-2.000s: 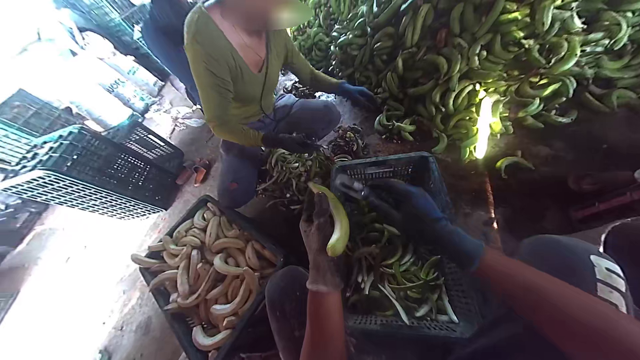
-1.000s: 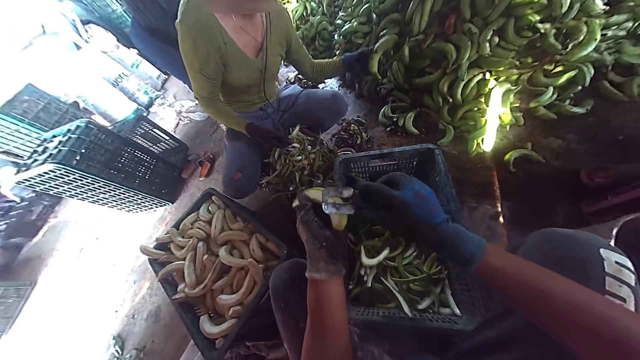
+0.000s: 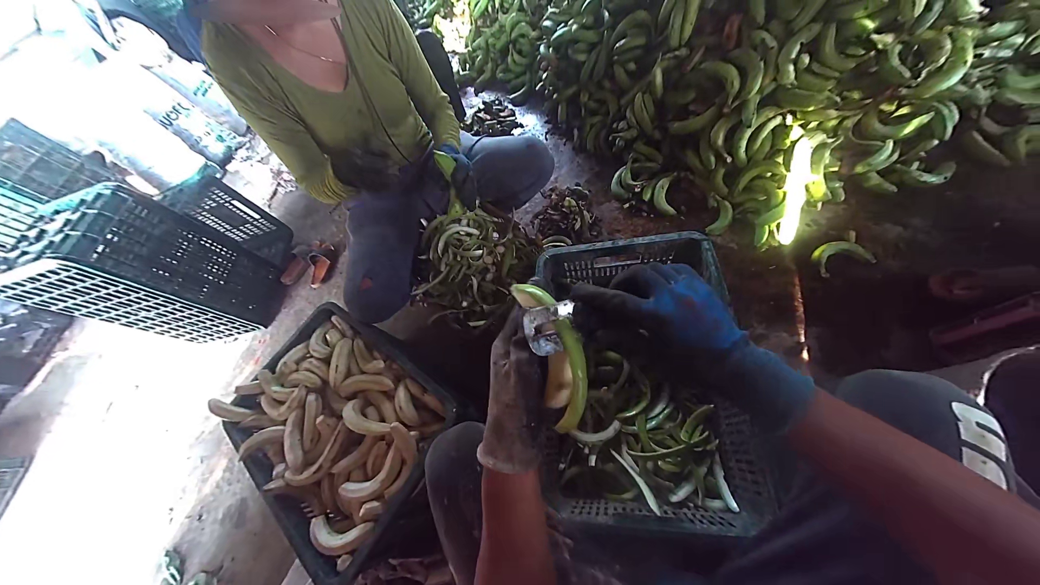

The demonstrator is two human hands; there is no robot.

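My left hand (image 3: 513, 390), in a dirty glove, holds a partly peeled green plantain (image 3: 575, 374) upright. A metal peeling blade (image 3: 547, 327) lies across the plantain's upper part, held by my right hand (image 3: 666, 313) in a blue and black glove. A strip of green peel stands away from the pale flesh below the blade. Both hands are over a dark plastic crate (image 3: 650, 513) with green peels (image 3: 666, 443) inside. To its left, another dark crate (image 3: 284, 520) is heaped with peeled plantains (image 3: 357, 406).
Opposite me a crouching person in a green top (image 3: 325, 106) holds a green plantain over a peel heap (image 3: 471, 260). A large pile of unpeeled plantains (image 3: 715, 106) fills the back right. Stacked crates (image 3: 146, 260), sandals (image 3: 309, 264) and white sacks (image 3: 183, 106) are at the left.
My right hand has brought the blade onto the plantain, and a peel strip now hangs off it. The other person's hand has moved from the pile to the lap with a plantain.
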